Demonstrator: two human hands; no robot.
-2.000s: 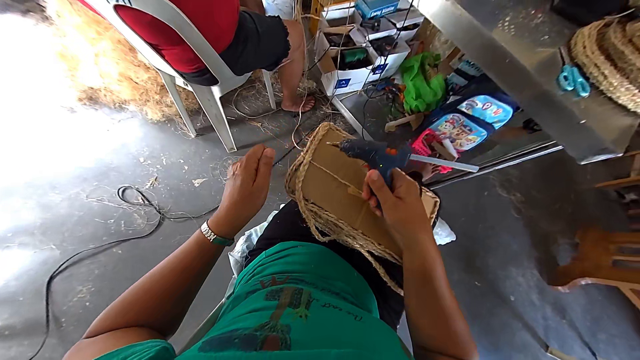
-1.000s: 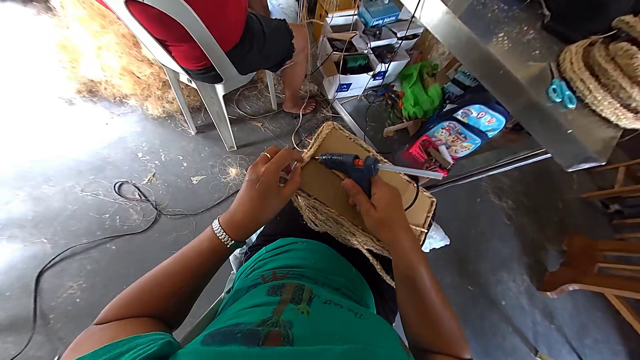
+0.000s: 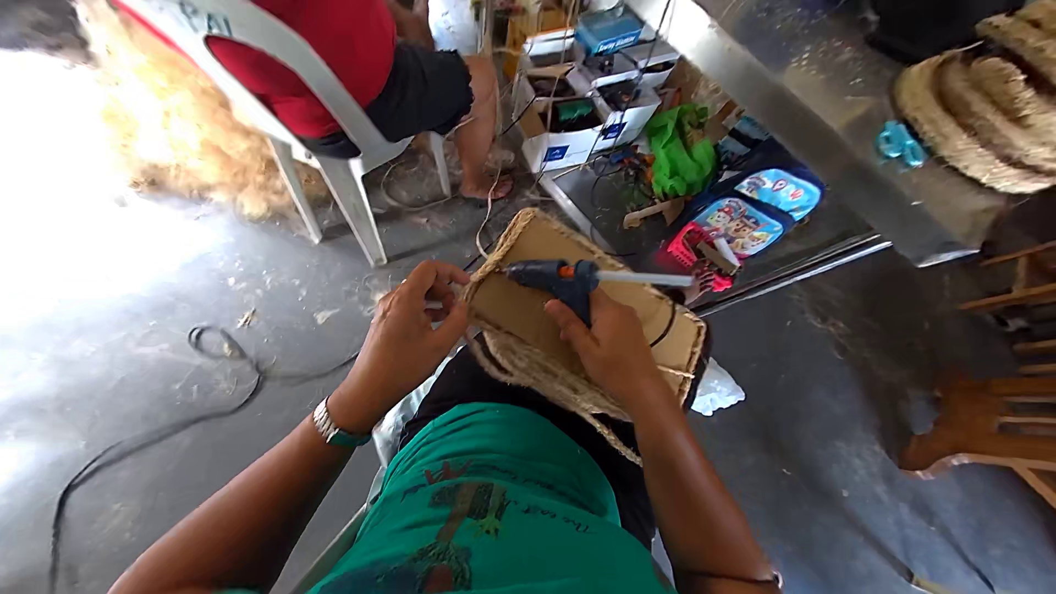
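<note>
A cardboard piece edged with braided natural-fibre rope (image 3: 536, 322) lies across my lap, with loose lengths of the rope hanging along its near side. My right hand (image 3: 606, 338) grips a dark blue hot glue gun (image 3: 557, 276) over the cardboard. A translucent glue stick (image 3: 648, 279) sticks out of its back, and its nozzle is at the left edge of the board. My left hand (image 3: 417, 318) is at that same left edge, thumb and fingertips close together by the rope near the nozzle. Whether they pinch the rope is not plain.
A person sits on a white plastic chair (image 3: 351, 198) at the upper left. Beyond my lap are white boxes (image 3: 569, 148), a green bag (image 3: 681, 153) and a cartoon-print backpack (image 3: 742, 223). Blue-handled scissors (image 3: 901, 146) and coiled fibre pieces (image 3: 973, 124) lie on a metal table. A black cord (image 3: 157, 429) trails over the floor.
The glue gun has moved left, from the middle of the board to its left edge. My left hand, apart from the board two seconds ago, has come to that edge.
</note>
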